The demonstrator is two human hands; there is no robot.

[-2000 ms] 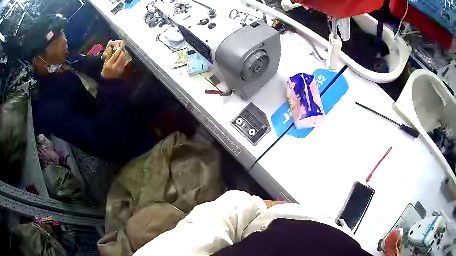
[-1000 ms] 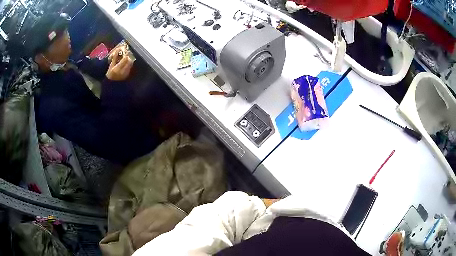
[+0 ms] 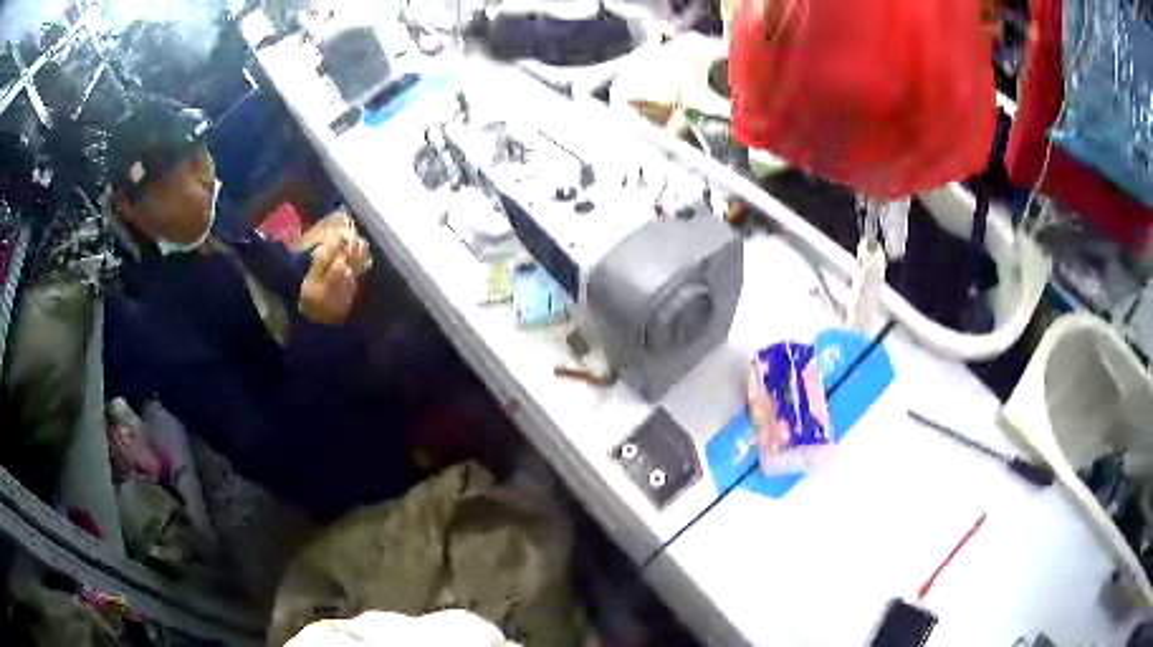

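Note:
Neither of my hands is in the picture. Only a bit of white cloth, perhaps my sleeve, shows at the bottom edge. Nearest in front of me on the white table [image 3: 784,569] lie a purple-and-pink tissue packet [image 3: 790,407] on a blue sticker, a black control switch box [image 3: 656,458] with two round buttons, and a thin red cord [image 3: 952,556]. A black smartphone [image 3: 905,626] is cut off by the bottom edge. A screwdriver [image 3: 980,447] with a thin black shaft lies at the right. The picture is slightly blurred.
A sewing machine with a grey motor end [image 3: 670,303] stands on the table. A red bag [image 3: 864,95] hangs above white trough bins [image 3: 1037,367]. At left a seated person [image 3: 164,209] holds something small in both hands. Khaki cloth [image 3: 430,556] lies beside the table.
The view has tilted up, so the table things sit lower in the picture. The small machine parts at bottom right have mostly left the view, and more of the red bag shows.

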